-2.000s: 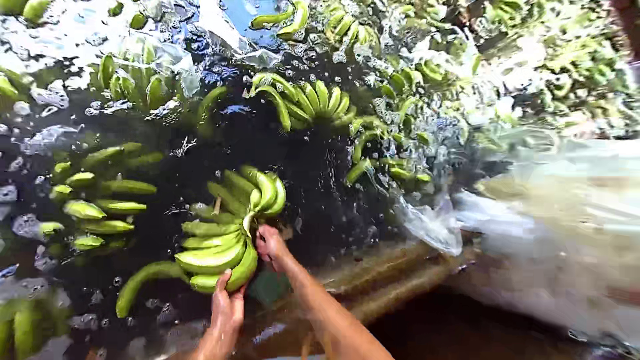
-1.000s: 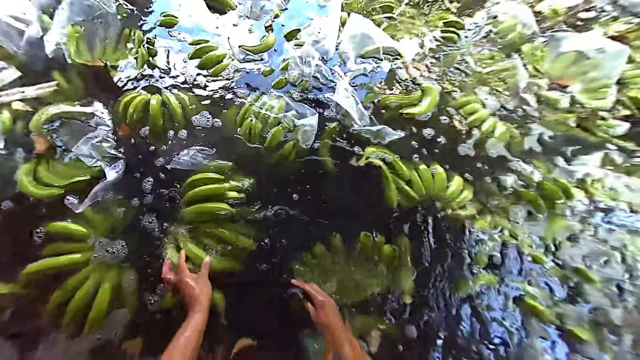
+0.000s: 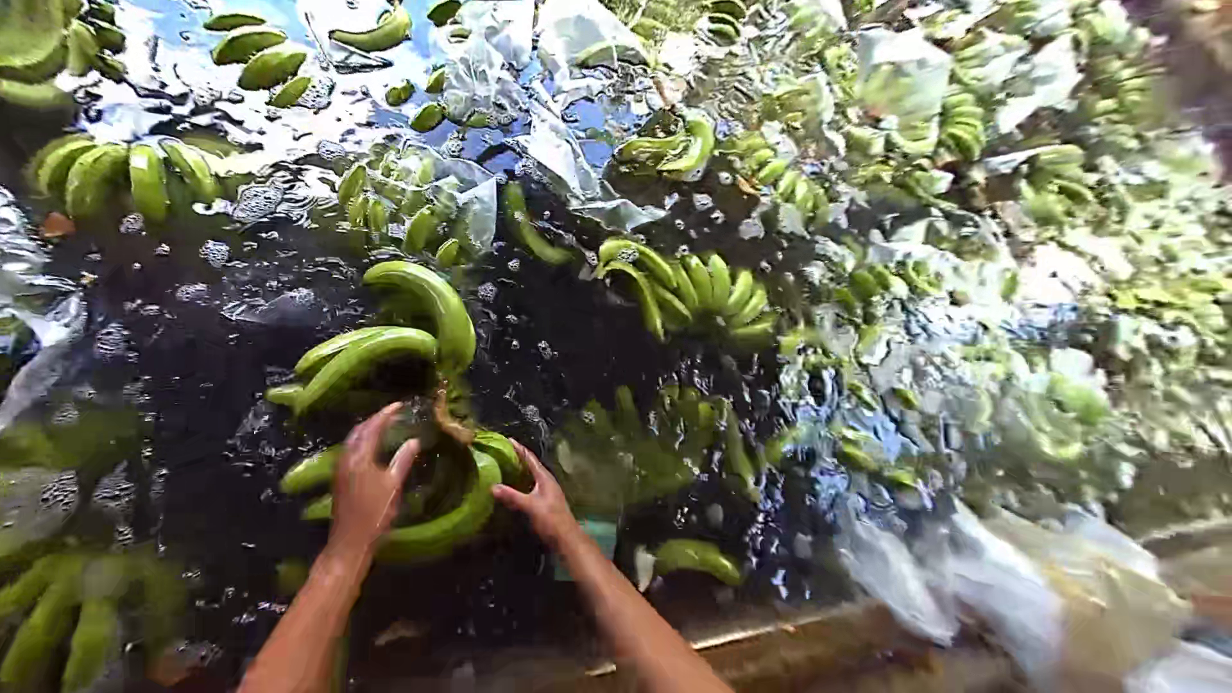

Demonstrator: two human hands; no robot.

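Note:
A hand of green bananas (image 3: 385,361) floats in dark water at the lower left of centre, its brownish crown toward the right. My left hand (image 3: 371,472) lies over its near-left part, thumb and fingers apart; whether it grips the fruit cannot be told. On the cluster's right side, my right hand (image 3: 534,491) touches a banana near the crown, thumb and fingers spread around it. Just right of my hands a paler cluster (image 3: 654,443) lies under the water. Behind that, another green banana cluster (image 3: 703,289) sits at the surface.
The tank's edge (image 3: 789,654) runs along the lower right. Clear plastic sheeting (image 3: 1020,577) lies over that edge. More banana clusters (image 3: 115,173) and pieces of plastic film (image 3: 568,154) float behind and to the left, many packed at the right. A single banana (image 3: 698,558) floats near the edge.
One second ago my hands were apart, the left at a cluster and the right beside the submerged one; now both are at one cluster, whose bananas stand higher out of the water.

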